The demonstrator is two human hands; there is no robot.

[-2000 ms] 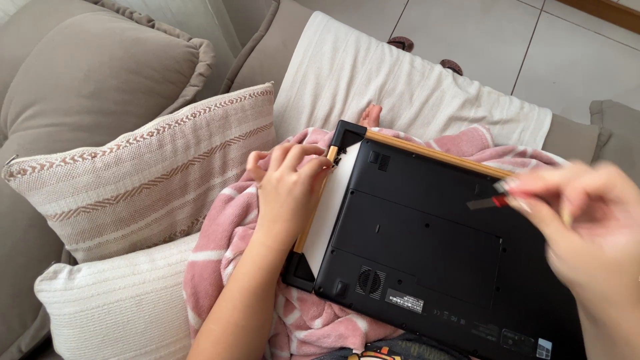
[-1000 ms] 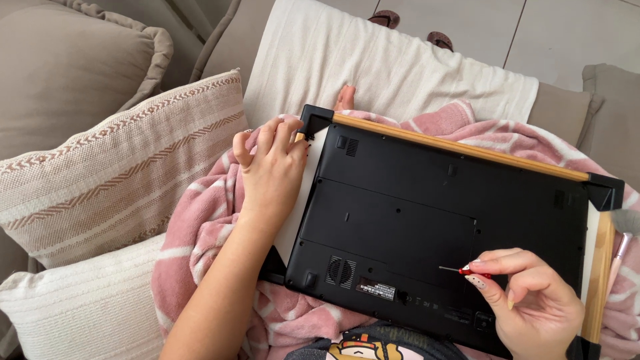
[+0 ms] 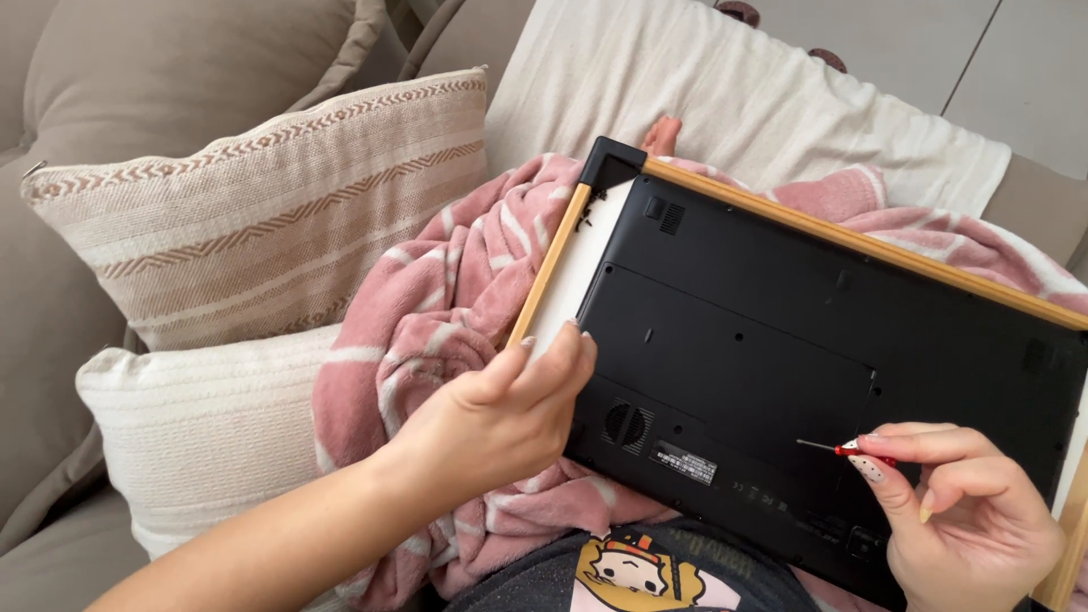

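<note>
A black laptop (image 3: 748, 340) lies upside down, its bottom cover facing up, on a white tray (image 3: 565, 280) with wooden edges and black corners. Small dark screws (image 3: 586, 212) are gathered on the tray near its upper left corner. My left hand (image 3: 518, 408) rests at the left edge of the laptop and tray, fingers bent, with nothing seen in it. Between thumb and fingertips my right hand (image 3: 960, 501) holds a small red-handled screwdriver (image 3: 858, 451) over the lower right part of the laptop, its shaft pointing left.
Beneath the tray is a pink and white blanket (image 3: 442, 297) over my lap. A striped cushion (image 3: 280, 212) and a white cushion (image 3: 212, 425) lie to the left on the sofa. A white cloth (image 3: 722, 93) covers the seat beyond, where a bare foot (image 3: 663, 136) shows.
My left hand has moved away from the tray's upper left corner, down along its left side; the screws there are now uncovered. My right hand still holds the screwdriver.
</note>
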